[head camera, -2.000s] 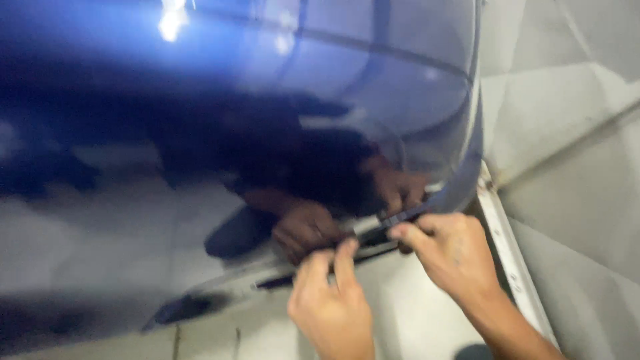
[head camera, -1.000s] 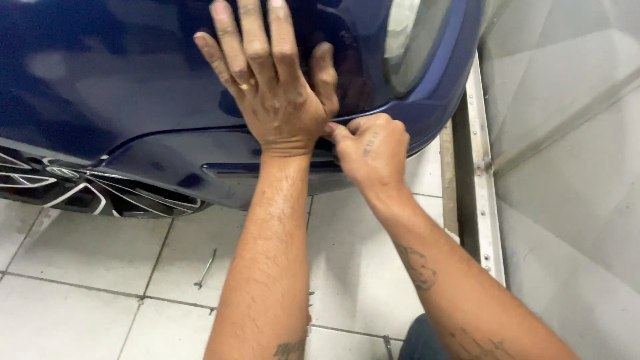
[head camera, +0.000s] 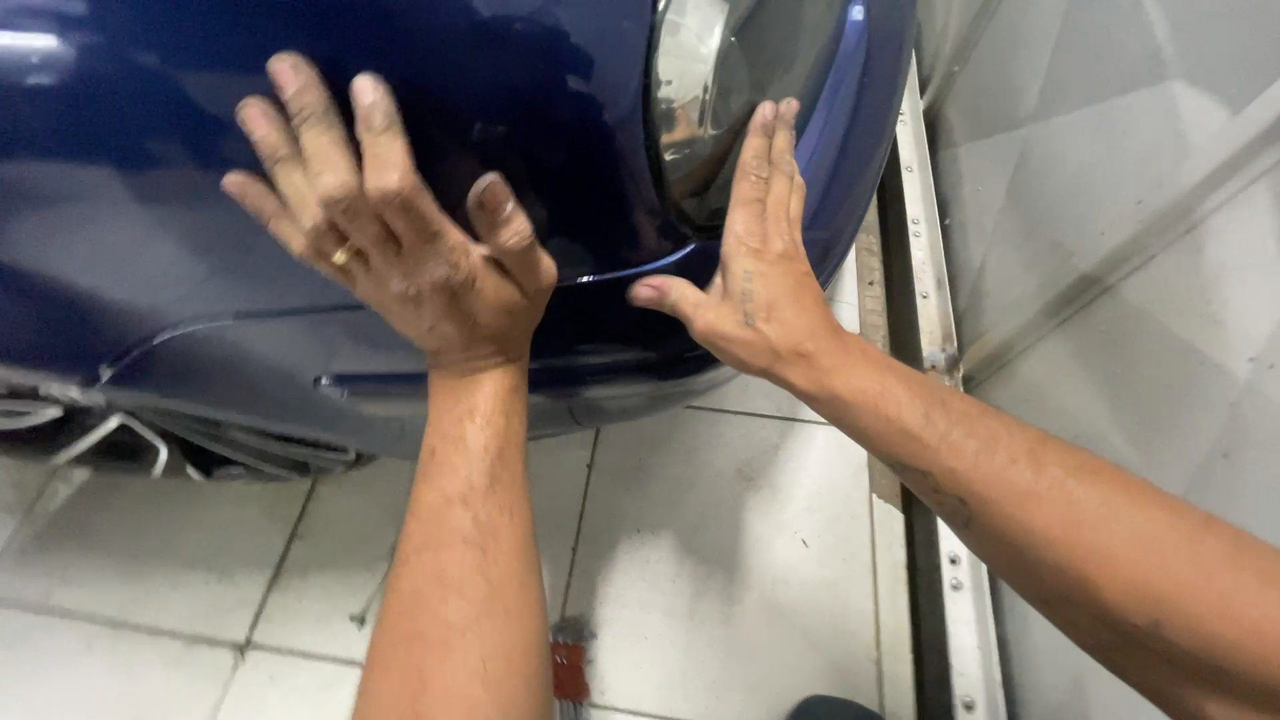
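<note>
My left hand (head camera: 400, 230), with a ring on one finger, is spread over the dark blue car body panel (head camera: 540, 90), its fingers apart and holding nothing. To its right, my right hand (head camera: 760, 250) lies along the car's corner beside the headlight (head camera: 700, 100), fingers straight and thumb out, also with nothing in it. Between the two hands runs the seam (head camera: 620, 272) where the bumper (head camera: 240, 360) meets the panel above. Whether either palm presses on the paint cannot be told.
A car wheel (head camera: 180, 450) shows at the left. Pale floor tiles (head camera: 700, 540) lie below the bumper, with a small red object (head camera: 570, 670) and a thin metal piece (head camera: 362, 610) on them. A riveted metal rail (head camera: 950, 560) and a grey wall panel (head camera: 1120, 250) stand close at the right.
My right hand, closed at the seam a second ago, has opened and lies by the headlight. Two seconds ago both hands were pinching at the bumper edge. My left hand remains spread on the panel.
</note>
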